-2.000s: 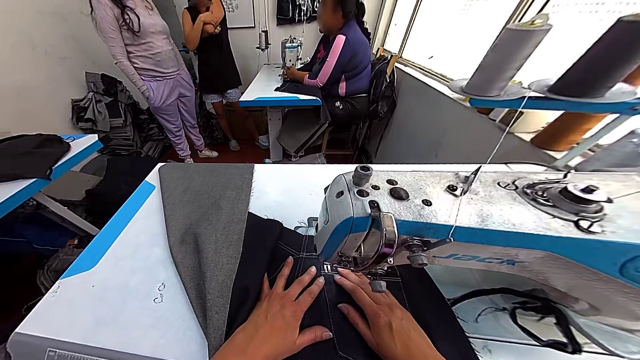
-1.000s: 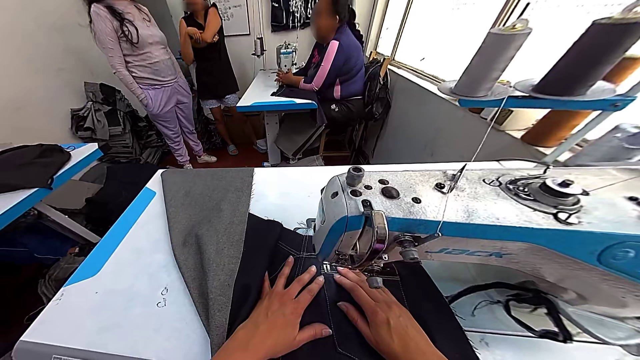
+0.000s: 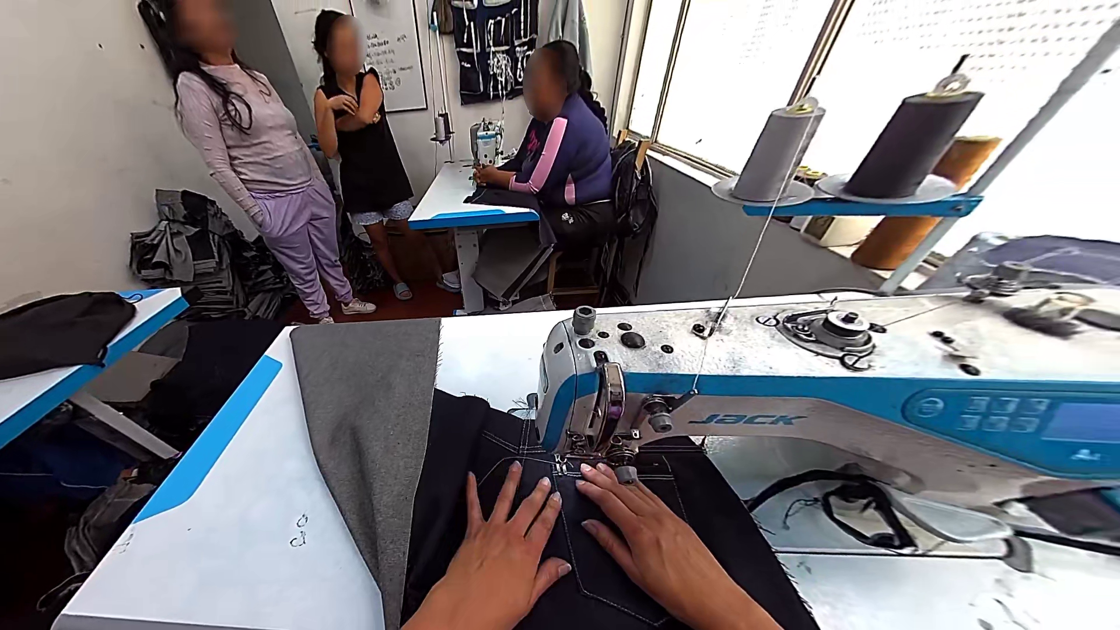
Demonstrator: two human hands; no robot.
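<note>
Dark denim cloth with pale stitch lines and a pocket shape lies under the presser foot of a white and blue Jack sewing machine. My left hand rests flat on the denim, fingers spread, left of the foot. Beside it, my right hand presses on the cloth, its fingertips close to the foot. Neither hand grips anything. Grey cloth lies to the left, next to the denim. The needle's tip is too small to make out.
Thread cones stand on a blue rack at the upper right. A black cable loops under the machine arm. Two people stand at the back left, and a co-worker sits at another sewing table. Dark cloth lies on the left table.
</note>
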